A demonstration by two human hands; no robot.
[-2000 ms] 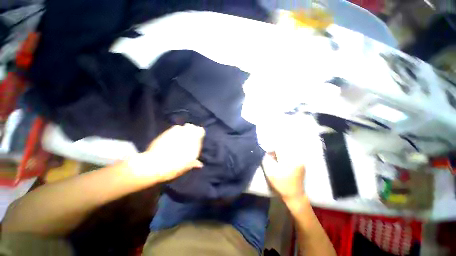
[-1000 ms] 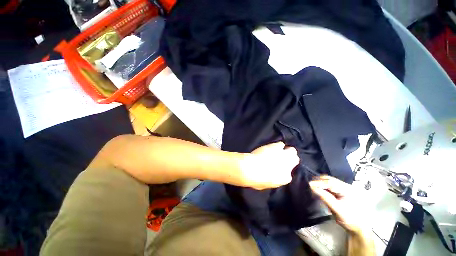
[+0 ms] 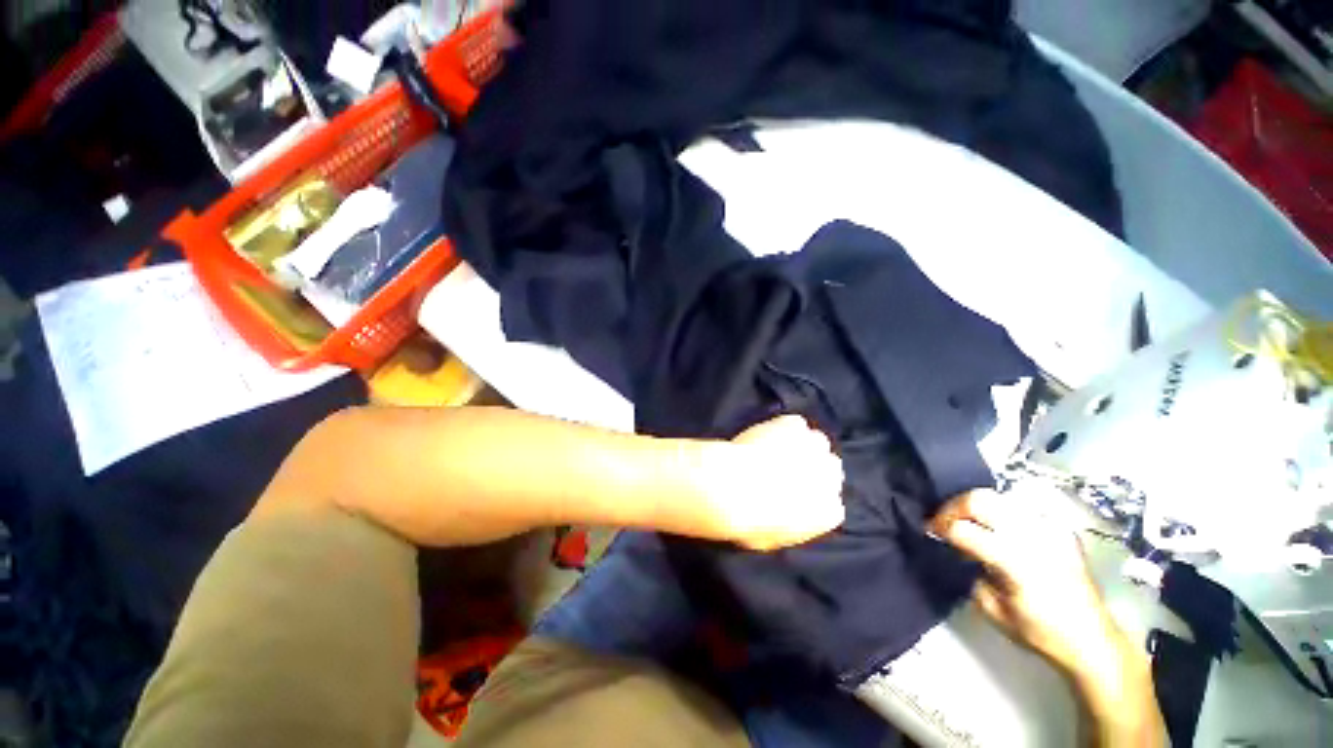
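Note:
A dark navy garment piece (image 3: 892,365) lies over the white table and hangs over its front edge. My left hand (image 3: 782,482) is closed in a fist on the cloth and grips it. My right hand (image 3: 1016,563) is at the cloth's right edge, thumb and fingertips pinched on it; the fingertips are partly lost in glare. The presser foot area (image 3: 1118,504) of the sewing machine (image 3: 1213,424) is just right of the cloth and of my right hand. The needle cannot be made out.
A red-orange basket (image 3: 351,344) at upper left holds packets. A printed paper sheet (image 3: 176,358) lies left of it. More dark cloth (image 3: 819,59) spreads across the table's back. A black phone-like rectangle (image 3: 1177,687) is partly hidden beside my right forearm. Ruler marks (image 3: 928,701) show on the table's front edge.
Since one second ago, the view has shifted slightly, and more of the machine shows. Both hands stay on the cloth, with my right hand still at its right edge.

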